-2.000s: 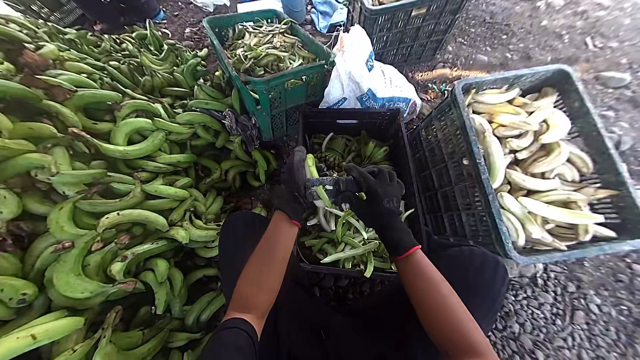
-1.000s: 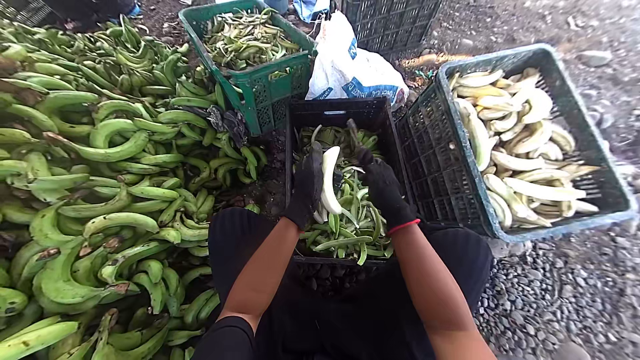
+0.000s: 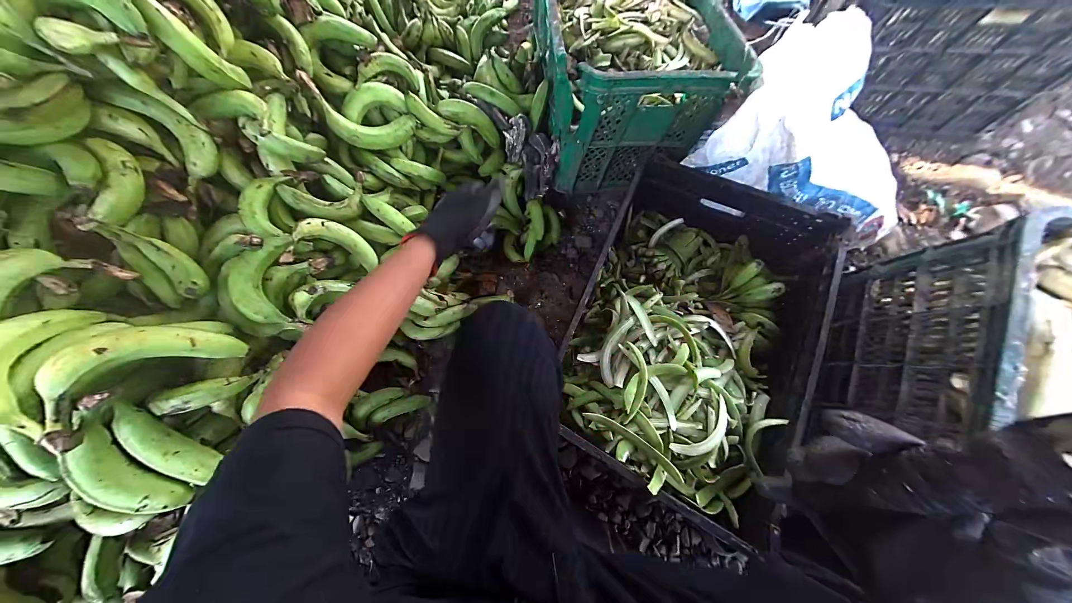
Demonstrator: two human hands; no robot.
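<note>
My left hand (image 3: 463, 216), in a black glove with a red band at the wrist, reaches over the right edge of a large pile of green plantains (image 3: 327, 234). It is blurred beside a small green bunch (image 3: 532, 222); whether its fingers hold anything cannot be told. My right hand is out of view. Right of my knee is a black plastic crate (image 3: 825, 327) with green peel strips (image 3: 662, 377) and small green fruit (image 3: 745, 280). Peeled pale plantains (image 3: 1051, 335) show partly in the grey-rimmed crate (image 3: 1009, 335) at the right edge.
A green plastic crate (image 3: 653, 84) full of peels stands at the top, with a white plastic sack (image 3: 796, 126) beside it. Another dark crate (image 3: 946, 67) is behind. My dark-trousered knee (image 3: 502, 368) lies between pile and black crate. Dark gravel (image 3: 586, 234) shows between them.
My left hand has moved left from above the black crate to the pile. One second ago a peeled plantain was at my hands; my right hand has left the view. The view has swung left.
</note>
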